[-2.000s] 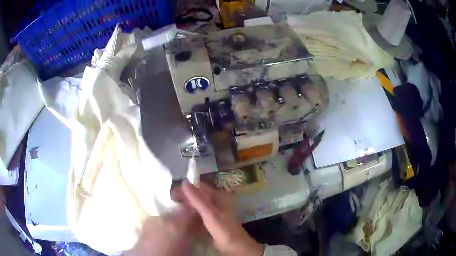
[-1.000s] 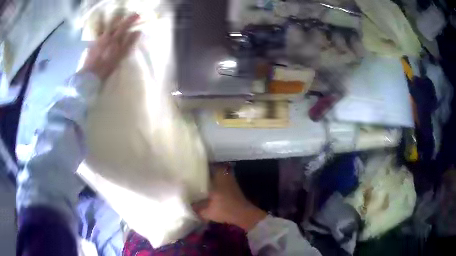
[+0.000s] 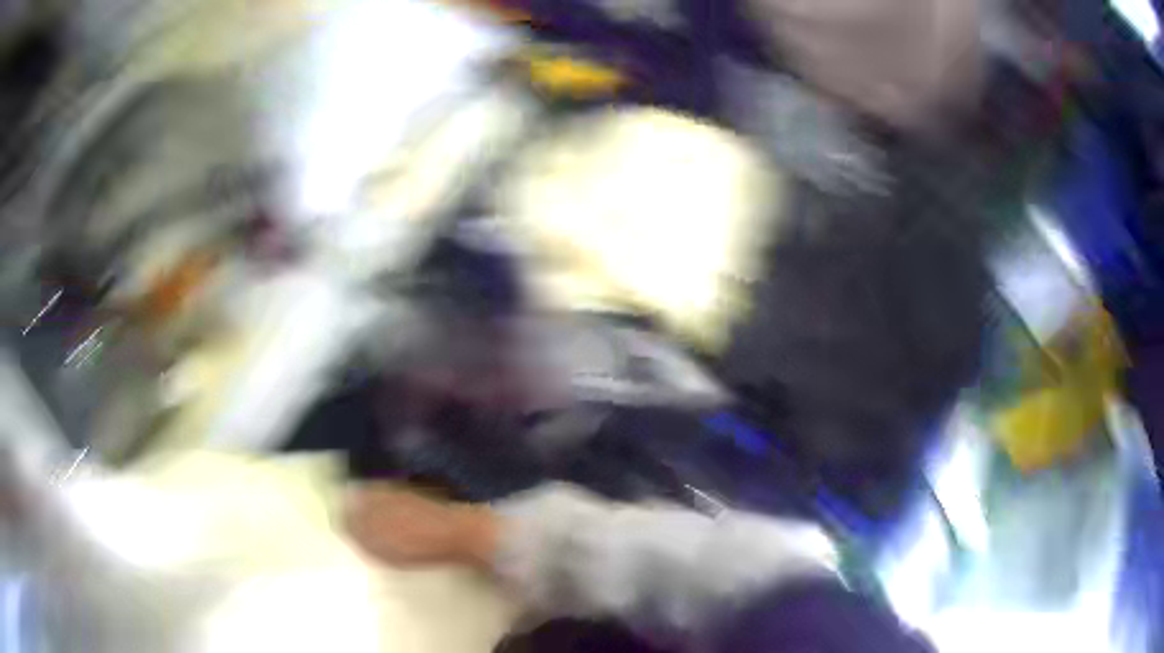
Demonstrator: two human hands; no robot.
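The view is strongly blurred. A large cream garment piece [image 3: 243,561] lies across the lower left, in front of me. My right hand [image 3: 421,526] is at its right part, with the fingers closed on the cloth; the fingertips are blurred. A pale sleeve runs from this hand to the right. I cannot make out my left hand. The sewing machine shows only as a smeared grey and brown shape [image 3: 121,293] at the left.
A bright white sheet [image 3: 364,109] is at the upper left. A cream cloth heap [image 3: 645,217] is at the upper middle. A large dark shape [image 3: 843,306] stands right of it. Yellow [image 3: 1053,396], blue and white things are blurred at the far right.
The view has swung to the right, so the machine has shifted to the left edge. My right hand and the garment piece sit further left in view. My left hand has gone from view.
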